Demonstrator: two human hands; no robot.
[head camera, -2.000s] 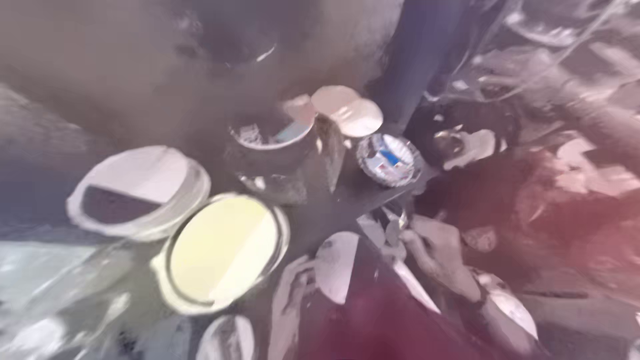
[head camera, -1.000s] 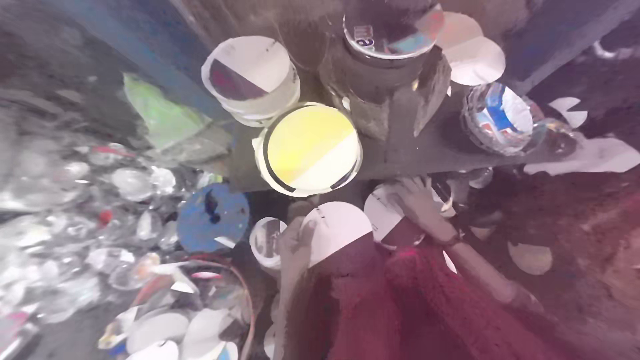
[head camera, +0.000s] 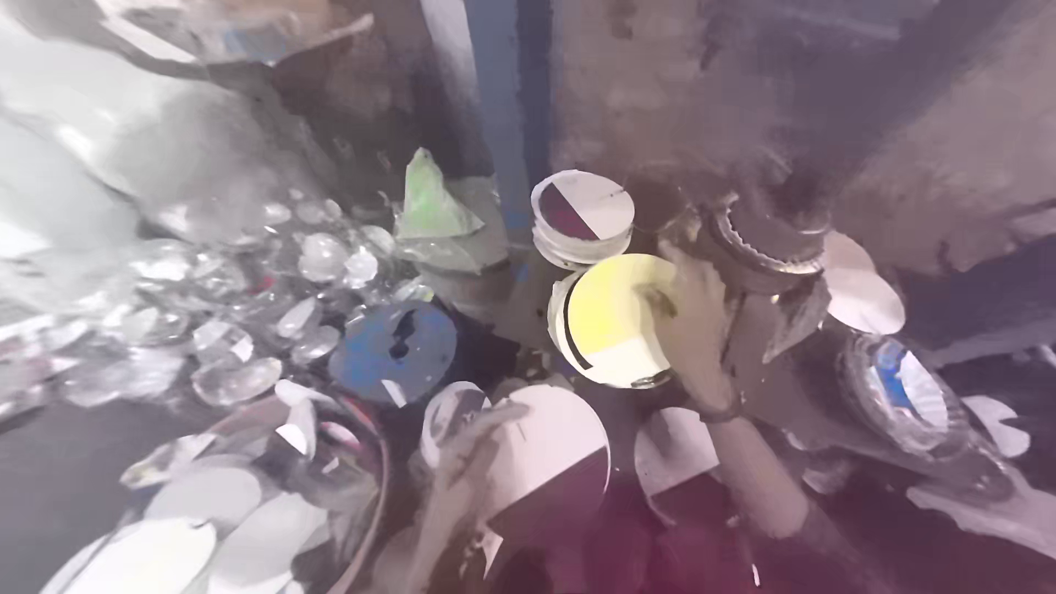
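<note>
Near the bottom centre, my left hand (head camera: 483, 445) grips a round, pale, two-toned disc (head camera: 549, 437) at its left edge. My right hand (head camera: 697, 322) reaches over the right side of a round container with a yellow and white top (head camera: 615, 309), its fingers on or just above that top; whether they hold anything is hidden. Behind this container stands a white round tub (head camera: 584, 216) with a part-dark top. Another two-toned disc (head camera: 676, 454) lies below my right wrist. A small round white piece (head camera: 454, 421) is just behind my left hand.
A basket (head camera: 381, 487) of pale discs stands at the lower left, beside a blue round lid (head camera: 394, 351). Farther left is a heap of clear, shiny pieces (head camera: 239, 330). A dark pot (head camera: 767, 239) and a foil-like round dish (head camera: 903, 392) stand at the right.
My right hand has moved from the disc near my lap up to the yellow-topped container. My left hand stays at the pale disc. The view has swung left.
</note>
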